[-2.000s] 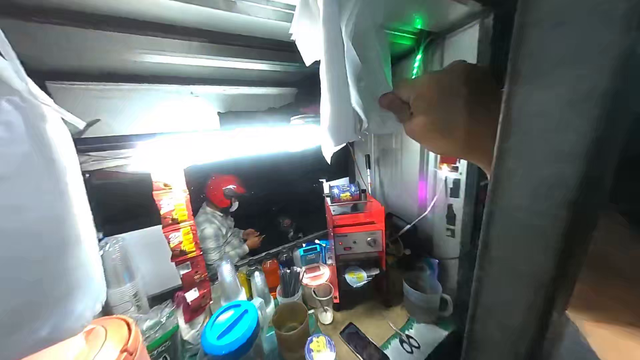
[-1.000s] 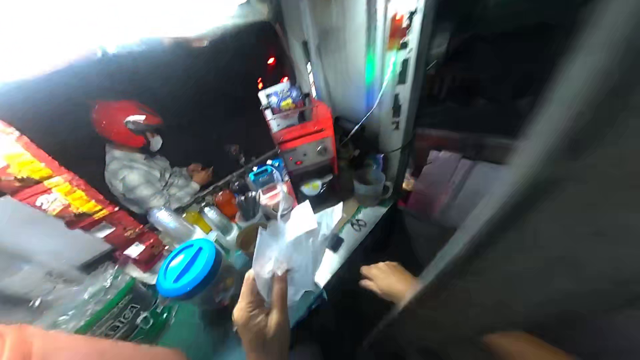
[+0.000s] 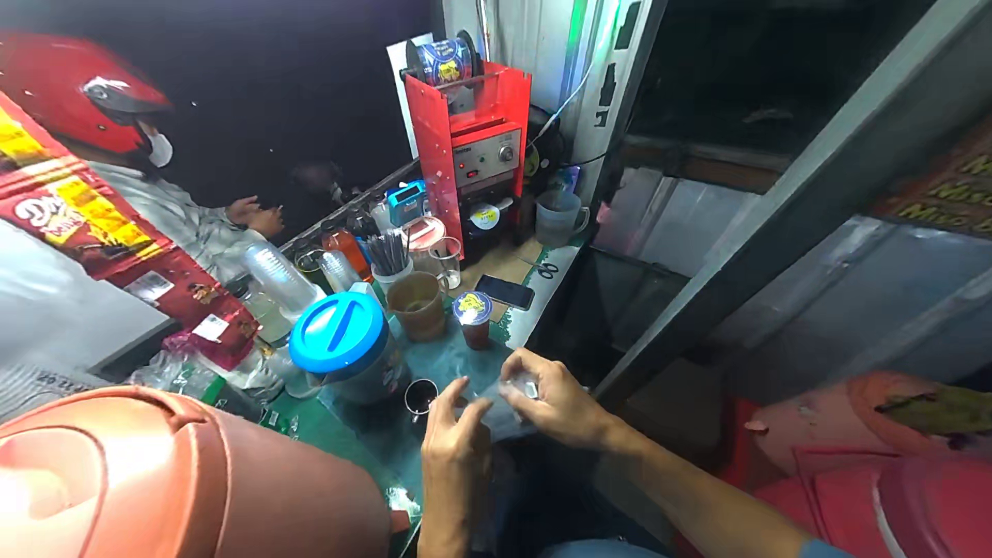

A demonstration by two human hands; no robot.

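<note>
Both hands are over the near edge of the counter with a thin clear plastic bag (image 3: pixel 504 404) between them. My right hand (image 3: pixel 558 399) pinches the bag near its top, fingers curled. My left hand (image 3: pixel 457 442) is at the bag's left side, thumb and forefinger raised close to it; whether they grip the film is unclear. Just beyond the hands stands a sealed plastic cup of brown drink (image 3: pixel 474 318) with a printed film lid. A small metal cup with dark contents (image 3: pixel 421 397) is left of my left hand. Behind the sealed cup lies a black phone (image 3: pixel 504 291).
A red cup sealing machine (image 3: pixel 488 155) stands at the back. Left are a jar with a blue lid (image 3: pixel 339 333), a brown-tinted measuring jug (image 3: pixel 417 306) and a large orange drink container (image 3: pixel 194 473). Scissors (image 3: pixel 547 270) lie by a clear jug (image 3: pixel 559 218). A person in a red helmet (image 3: pixel 85 93) is across the counter.
My right hand has come down from the hanging white bags to the counter. A second ago my left hand held up the pale plastic; now both hands are close together around clear film.
</note>
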